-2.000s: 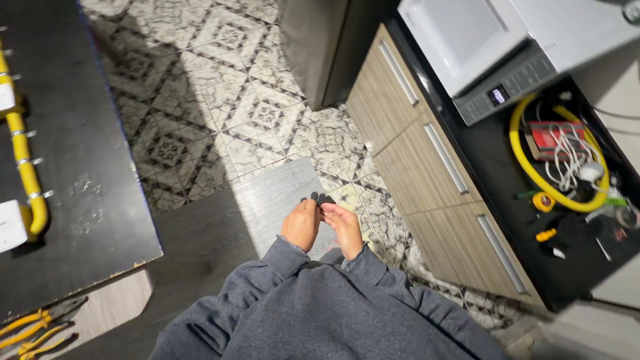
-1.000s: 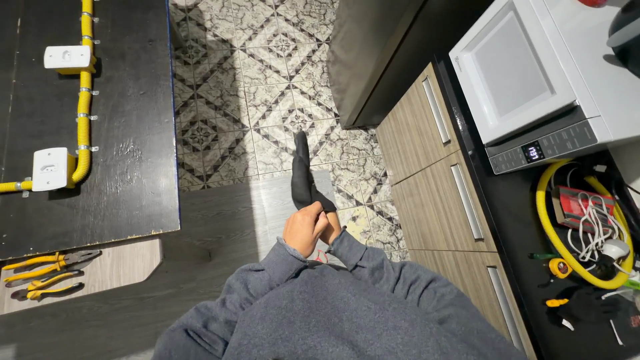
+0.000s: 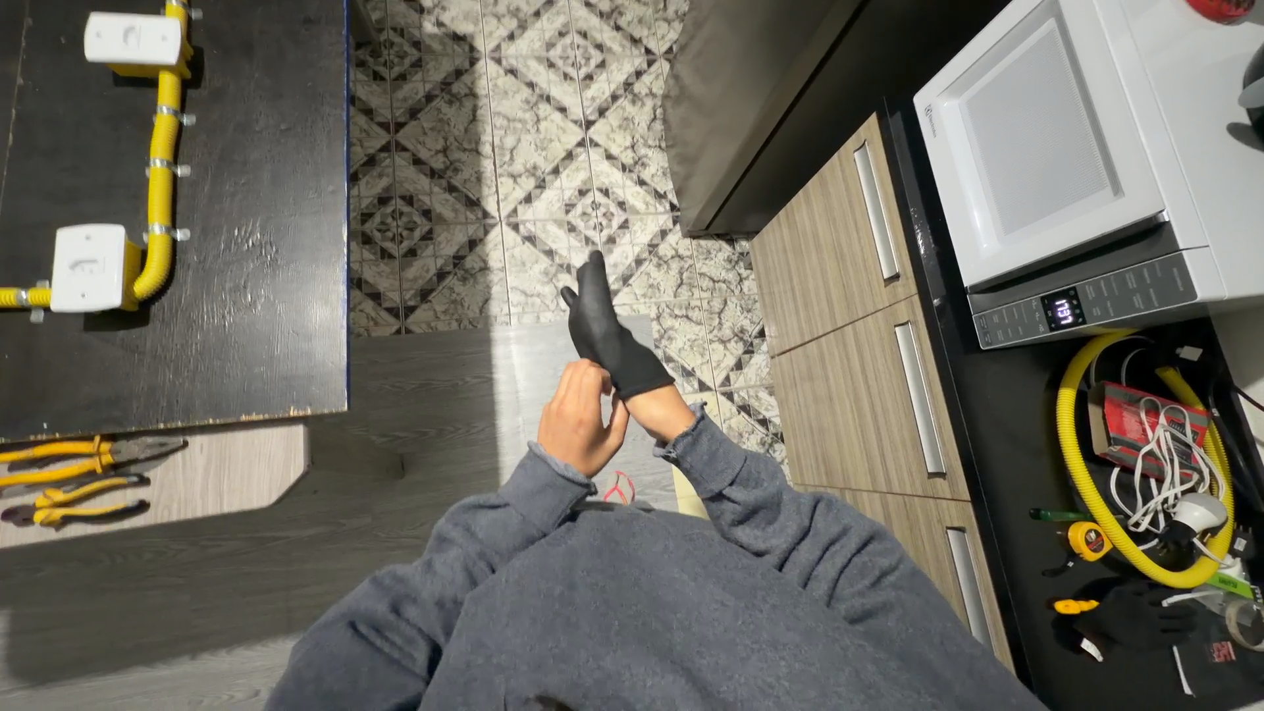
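Observation:
A black work glove (image 3: 637, 373) covers my right hand (image 3: 604, 326), which points away from my body with the thumb apart from the fingers. My bare left hand (image 3: 581, 415) is at the wrist of that glove, its fingertips against the cuff; whether they pinch the fabric is partly hidden. The grey sleeves end just behind both wrists. Another black glove (image 3: 1136, 617) seems to lie on the dark counter at the lower right.
At left, a black board (image 3: 262, 326) carries yellow corrugated conduit (image 3: 161, 197) and white outlet boxes (image 3: 89, 267). Pliers (image 3: 99, 456) lie on a wooden shelf (image 3: 257, 469). At right are drawers (image 3: 849, 336), a microwave oven (image 3: 1037, 138), a conduit coil (image 3: 1076, 434) and a tape measure (image 3: 1088, 541).
Two seconds ago both hands were together around dark fabric. The glove then hung long from my right hand; now it fits over the fingers, and my left hand is at its cuff.

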